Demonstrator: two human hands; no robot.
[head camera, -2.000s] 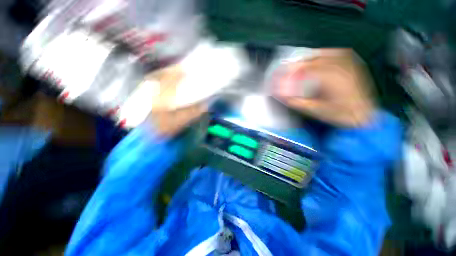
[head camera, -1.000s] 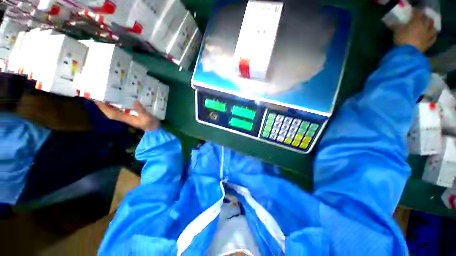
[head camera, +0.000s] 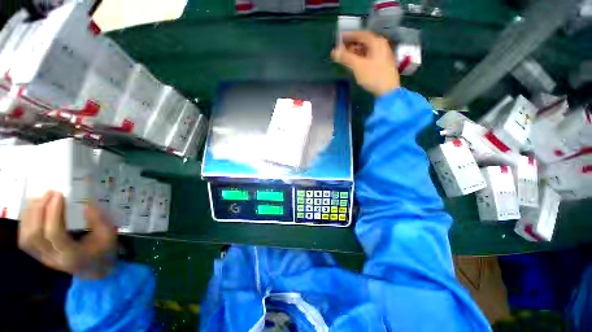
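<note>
A blue-edged digital scale (head camera: 279, 202) stands in front of me with its number windows lit green. One white box with a red end patch (head camera: 290, 131) lies slightly tilted on its shiny pan (head camera: 240, 133). My left hand (head camera: 68, 238) is at the far left, fingers and thumb around a large-looking white box (head camera: 60, 170) at the stacked rows. My right hand (head camera: 371, 61) reaches beyond the scale, its curled fingertips at a white box (head camera: 349, 26); whether it grips it is unclear. Another box (head camera: 407, 57) lies beside this hand.
White boxes with red bands (head camera: 146, 104) stand in rows on the left. A loose heap of similar boxes (head camera: 498, 191) lies on the right. A grey bar (head camera: 500, 61) crosses the upper right. More boxes (head camera: 285, 5) show at the top edge of the green bench (head camera: 201, 220).
The view has shifted, so the scale sits lower and further left. My left hand has gone from below the stacked boxes to around one. My right hand remains beyond the scale near loose boxes.
</note>
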